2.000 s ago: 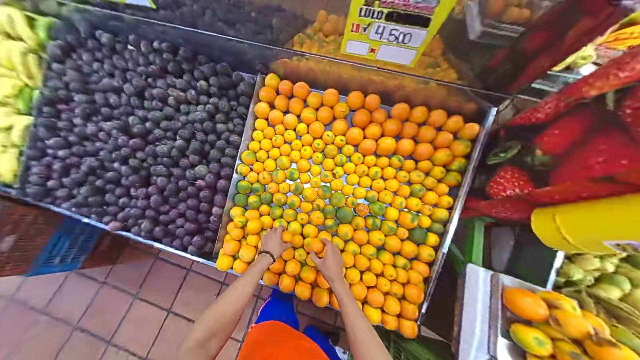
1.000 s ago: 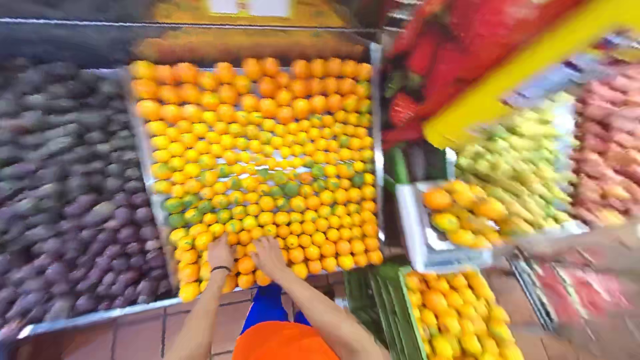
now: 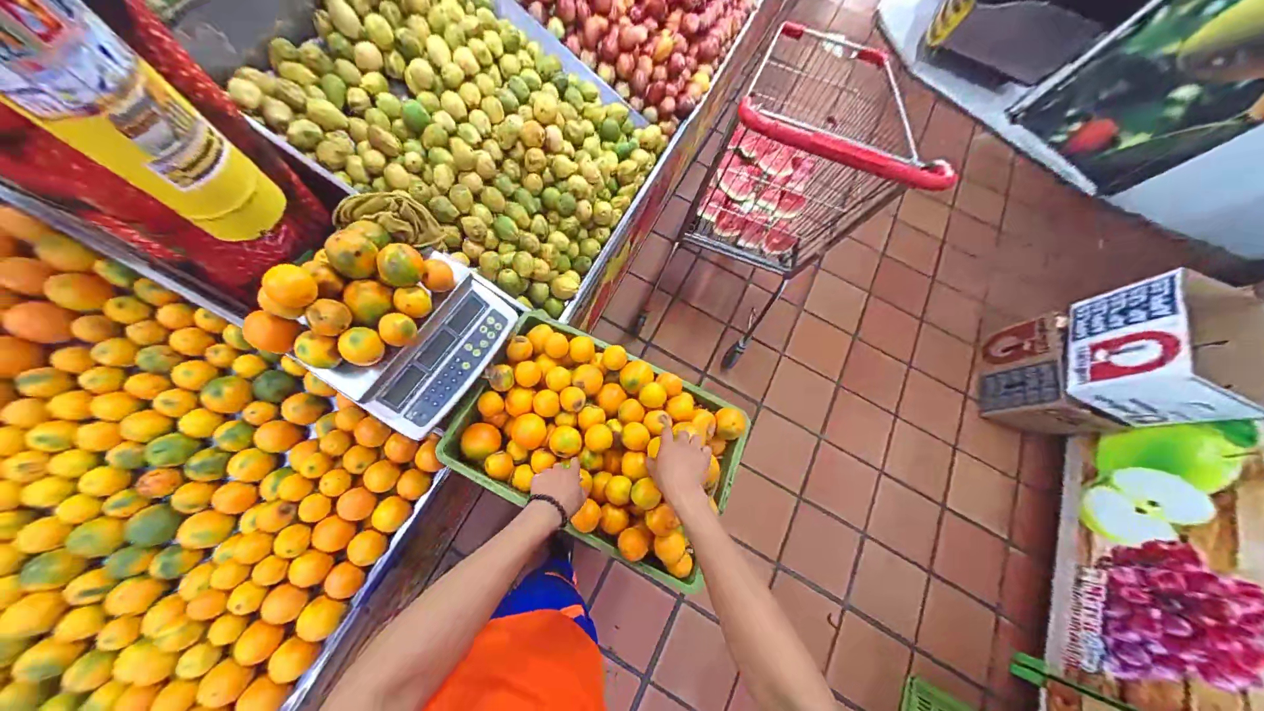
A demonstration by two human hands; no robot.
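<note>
A green plastic crate (image 3: 726, 484) full of small orange fruits (image 3: 592, 425) stands beside the sloped display. Into its near left part reaches my left hand (image 3: 560, 486), with a dark bracelet at the wrist; its fingertips are among the fruits. My right hand (image 3: 681, 462) is over the crate's right part, fingers spread on the fruits. Whether either hand grips a fruit is hidden. Touching the crate's far left corner is a digital scale (image 3: 434, 355) with larger orange-green fruits (image 3: 360, 296) piled on its plate. Rows of orange and green fruits (image 3: 197, 474) fill the display at left.
Beyond the scale lie bins of yellow-green fruits (image 3: 464, 148) and reddish fruits (image 3: 642, 44). A shopping cart (image 3: 810, 148) with cut watermelon stands on the tiled floor (image 3: 839, 494). Cardboard boxes (image 3: 1126, 346) and a fruit-printed panel (image 3: 1145, 563) are at right. A yellow column (image 3: 227, 197) rises at left.
The view has swung far to the right. Both hands have moved from the lower edge of the orange fruit display to the fruits in the green crate.
</note>
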